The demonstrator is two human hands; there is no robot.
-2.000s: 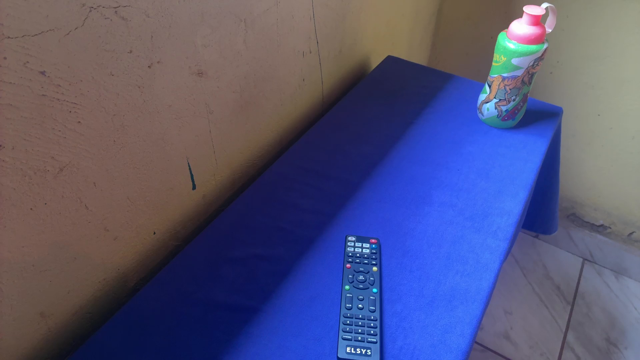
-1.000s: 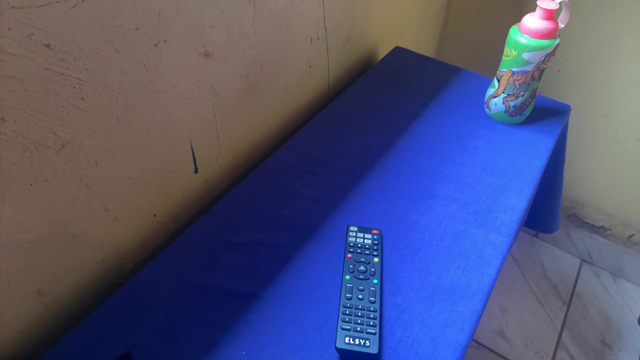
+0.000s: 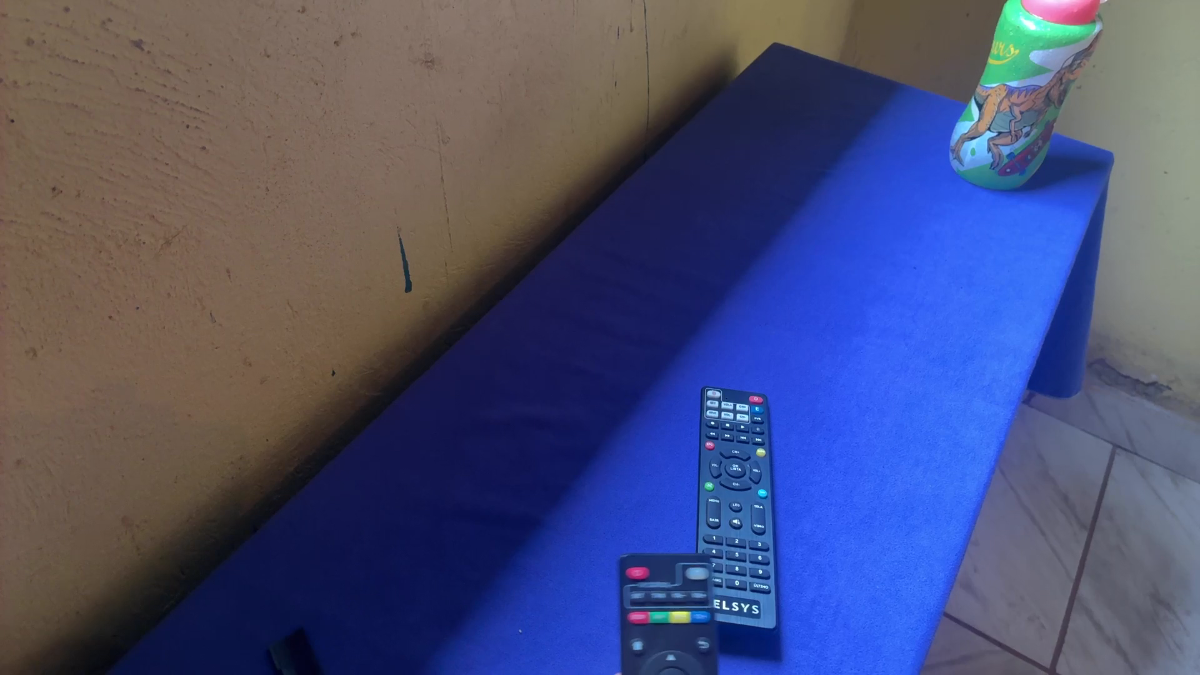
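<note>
A black Elsys remote control (image 3: 738, 469) lies lengthwise on a blue cloth-covered table (image 3: 600, 394). In front of its lower left corner, a second black remote control (image 3: 667, 600) with a row of coloured buttons enters from the bottom edge. Its lower part is cut off, and no hand can be made out on it. At the bottom left, a dark object (image 3: 295, 652) is partly in view, too little to name. Toward the far right end of the table stands a green bottle (image 3: 1012, 103) with a pink cap and a dinosaur picture. Neither of my hands shows clearly.
A worn yellowish wall (image 3: 281, 187) runs along the table's left side. The cloth hangs over the far right end (image 3: 1078, 291). Marble-patterned floor tiles (image 3: 1125, 525) lie to the right of the table.
A second remote control has come into view at the bottom, overlapping the Elsys one. The dark object at bottom left shows more than before. The Elsys remote and the bottle have stayed in place.
</note>
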